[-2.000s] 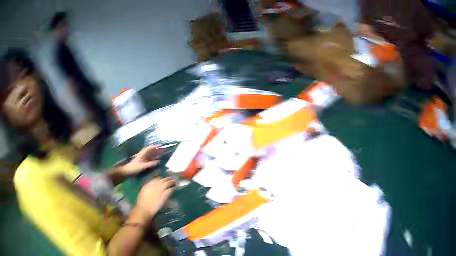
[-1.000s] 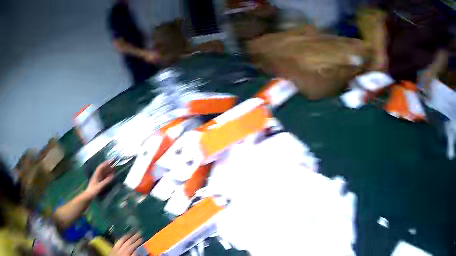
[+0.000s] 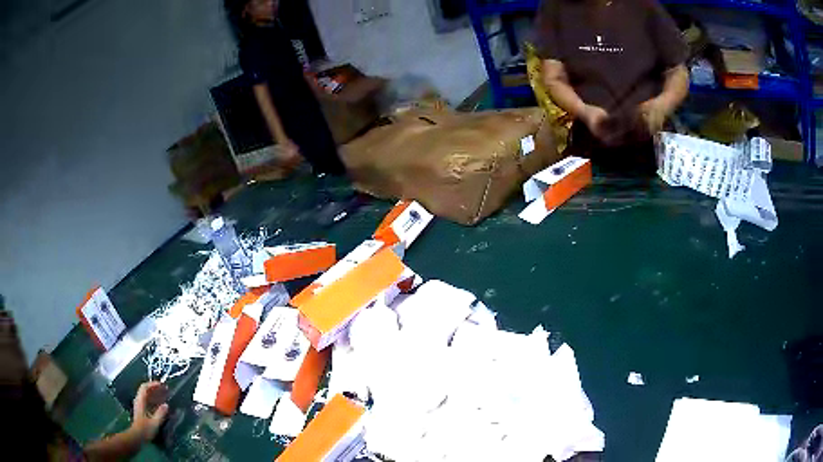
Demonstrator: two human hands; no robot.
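Observation:
Neither of my hands is in the picture. A large crumpled white heap of wrapped units (image 3: 469, 379) lies nearest in front of me on the dark green table (image 3: 550, 271). Orange and white retail boxes (image 3: 352, 293) lie in a loose pile against its left side, some with open ends. A flat stack of white wrapping sheets (image 3: 722, 433) is at the lower right, cut off by the bottom edge.
Tangled white cords (image 3: 191, 311) and a clear bottle (image 3: 226, 242) are at left. A brown sack (image 3: 451, 162), an open box (image 3: 564, 185) and a label strip (image 3: 708, 167) lie on the far side. Two people stand beyond; another person's hand (image 3: 149, 411) shows at lower left.
The view has swung right and steadied. The person in yellow has left the picture except for what may be the arm at lower left. The far person, label strip and wrapping sheets now show.

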